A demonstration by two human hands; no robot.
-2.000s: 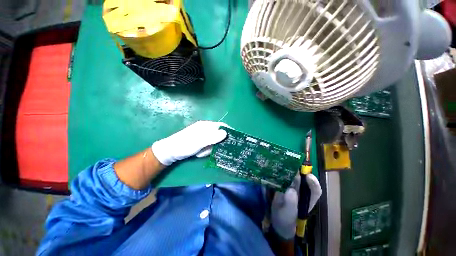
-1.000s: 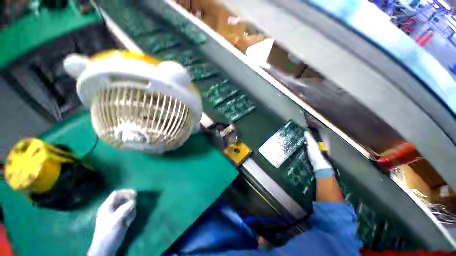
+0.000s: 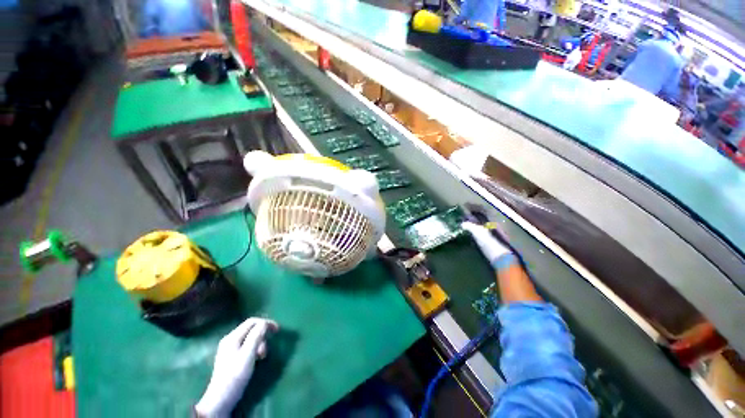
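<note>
My right hand [image 3: 492, 246], in a white glove, reaches over the conveyor at the right end of a green circuit board [image 3: 434, 230] with a bright glare on it. The board is at the belt; whether it is still gripped is unclear. The dark and yellow soldering iron [image 3: 490, 225] is in the same hand, blurred and partly hidden. My left hand [image 3: 237, 359], gloved, is over the green mat with fingers curled; no solder wire can be made out in it.
Conveyor [image 3: 539, 326] carries several boards. Off-white fan [image 3: 310, 229] and yellow-topped black fan [image 3: 163, 269] stand on the mat [image 3: 343, 343]. Iron stand [image 3: 408, 263] and yellow sponge tray [image 3: 426, 297] sit at the bench edge. Solder spool [image 3: 42, 249], red-lined bin [image 3: 37, 375]. A person [image 3: 653, 65] is beyond.
The view has swung toward the conveyor and then up along it. The board has gone from above the mat to the belt with my right hand. My left hand has let go of it.
</note>
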